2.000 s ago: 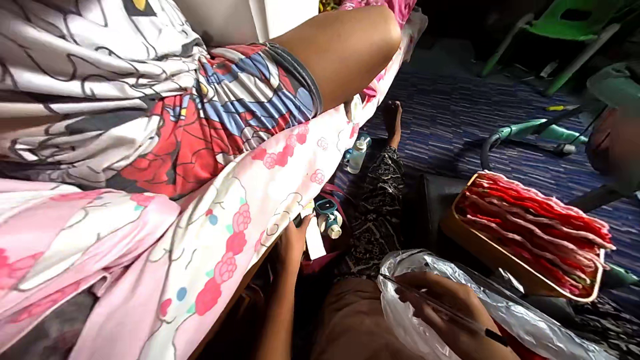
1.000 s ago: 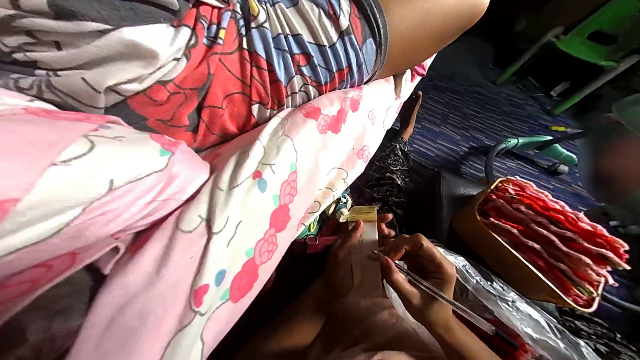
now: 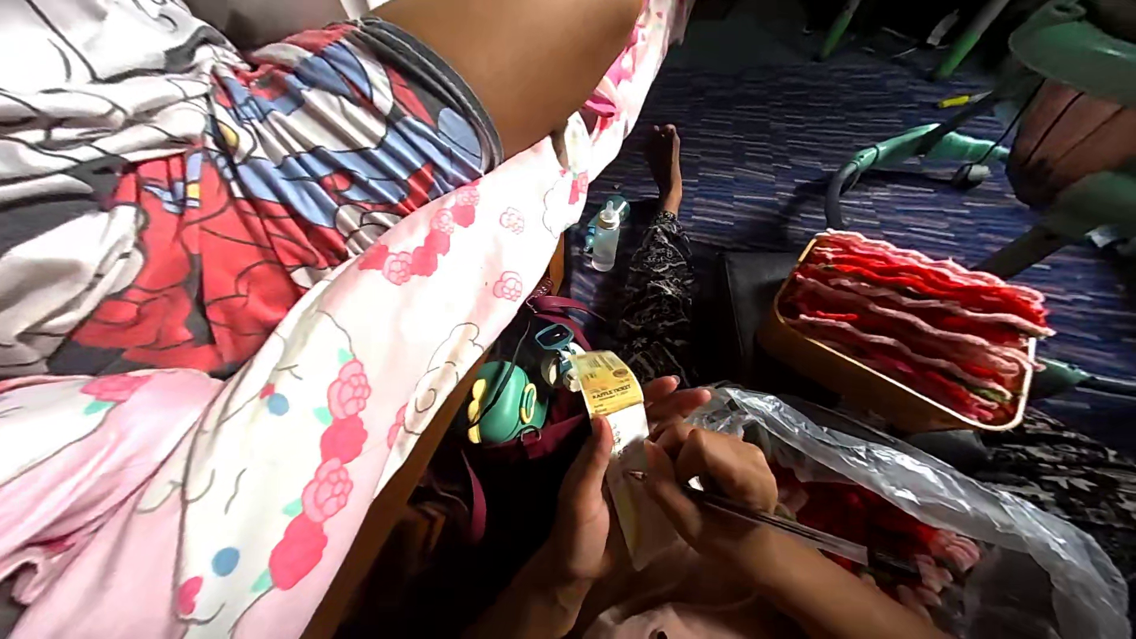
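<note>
A strip of paper raffle tickets (image 3: 628,453), yellow at the top and bearing print, lies in my left hand (image 3: 586,506), with the thumb along its left edge. My right hand (image 3: 723,470) grips a clear-barrelled pen (image 3: 781,525) whose tip is at the strip. Below and right of my right hand, a clear plastic bag (image 3: 1003,515) holds red and pink fuzzy pieces. Farther right stands a tan-rimmed container (image 3: 852,377) packed with red and pink fuzzy strands (image 3: 923,319).
Another person's leg (image 3: 532,62) rests on a bed with a floral sheet (image 3: 426,266) at left. A baby bottle (image 3: 606,238) and a green pouch (image 3: 506,404) are beyond my hands. A green-and-black stand frame (image 3: 923,146) is on the blue carpet, near a bare foot (image 3: 666,164).
Two seconds ago my hands were apart, the right one over the plastic bag. They have come together at the paper strip, and the pen is now held against it.
</note>
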